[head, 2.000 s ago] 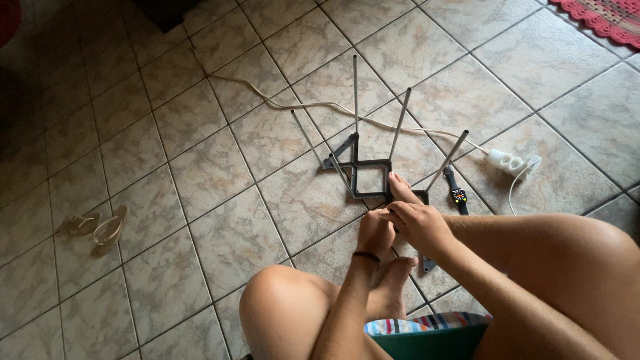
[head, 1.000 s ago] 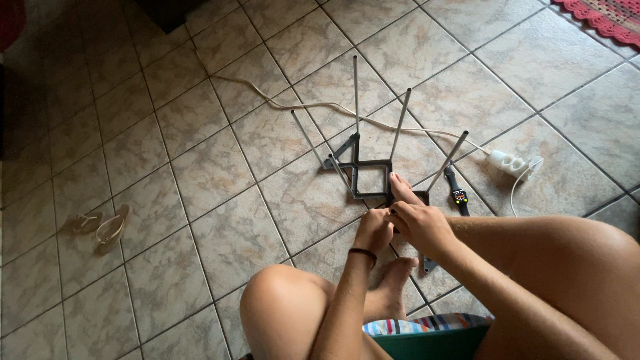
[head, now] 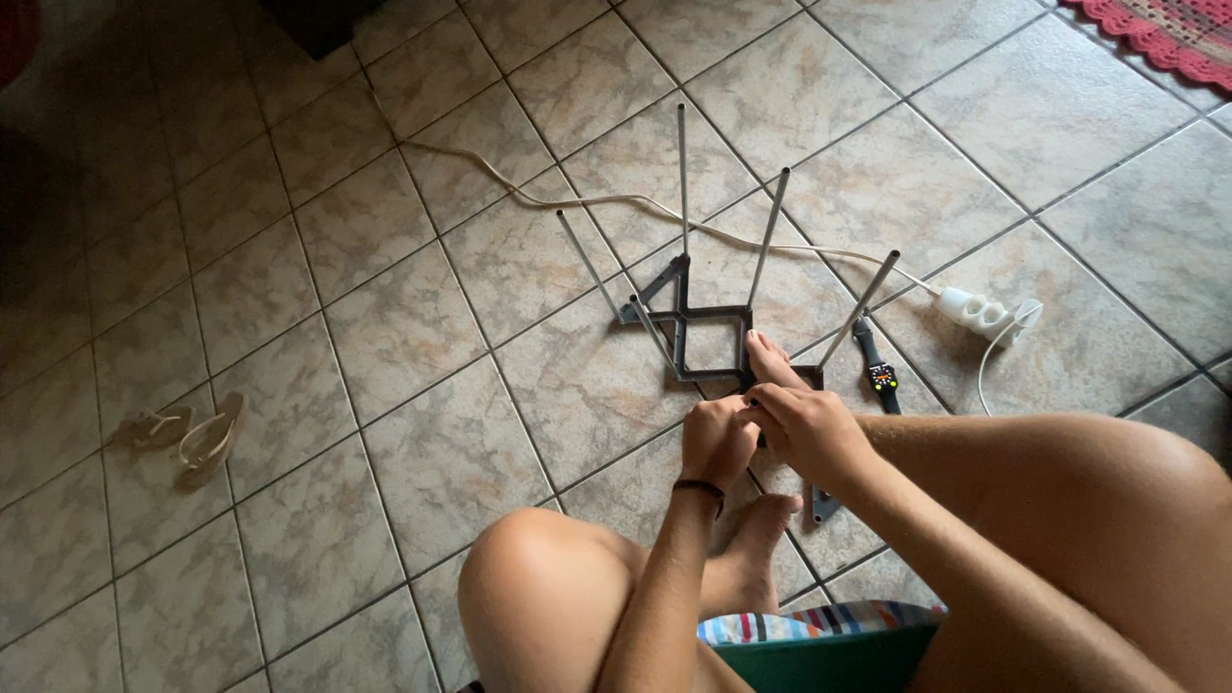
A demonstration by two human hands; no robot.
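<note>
A dark plastic lattice frame point(head: 714, 373) lies on the tiled floor, partly hidden by my hands and a bare foot. Several thin metal tubes rise from its joints, among them a tall tube point(head: 683, 183) at the back and another tube point(head: 871, 298) at the right. My left hand point(head: 718, 438), with a dark band at the wrist, is closed around something at the frame's near side. My right hand point(head: 808, 428) meets it there, its fingers bent over the same spot. The fingers hide most of what they grip; a small dark end shows between them.
A smartwatch point(head: 882, 375) lies right of the frame, near my knee. Farther right is a white power strip point(head: 987, 316), whose white cord point(head: 616, 199) runs behind the frame. Flip-flops point(head: 212, 443) lie at left. A red crocheted rug point(head: 1174, 43) reaches into the upper right corner.
</note>
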